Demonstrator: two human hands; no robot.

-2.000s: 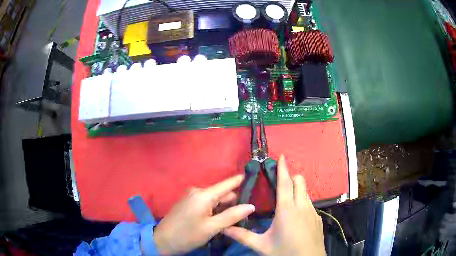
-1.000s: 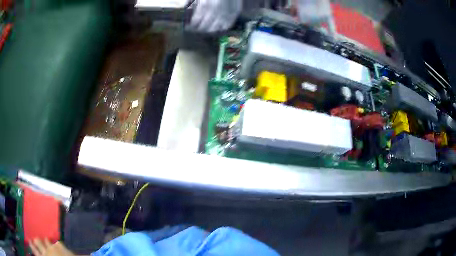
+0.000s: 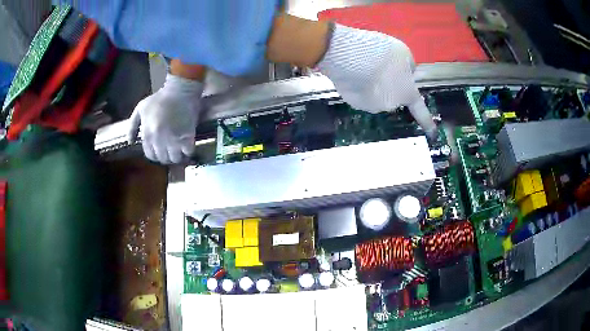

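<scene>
Neither of my hands is in view. A large green power circuit board [image 3: 200, 284] lies component side up between the conveyor rails. It carries a long silver-white heatsink [image 3: 310, 178], a white-topped heatsink bar [image 3: 272, 313] cut off by the bottom edge, yellow blocks [image 3: 242, 242], a brown transformer [image 3: 286, 239], two round pale-topped capacitors [image 3: 375, 213] and two copper-red toroidal inductors [image 3: 385, 253]. Another person's white-gloved hand [image 3: 375, 68] reaches over the board, its finger at the far edge beyond the heatsink end.
The person's other gloved hand [image 3: 169, 123] rests by the far rail [image 3: 268, 97]. Another board with a grey heatsink [image 3: 550, 152] lies right. A red pad [image 3: 407, 26] is beyond the rail. A green surface [image 3: 52, 226] and brown gap [image 3: 139, 239] are left.
The view has swung from the red pad, pliers and my two bare hands to the conveyor boards. My hands have left the picture. Another person's gloved hands and blue sleeve have come in.
</scene>
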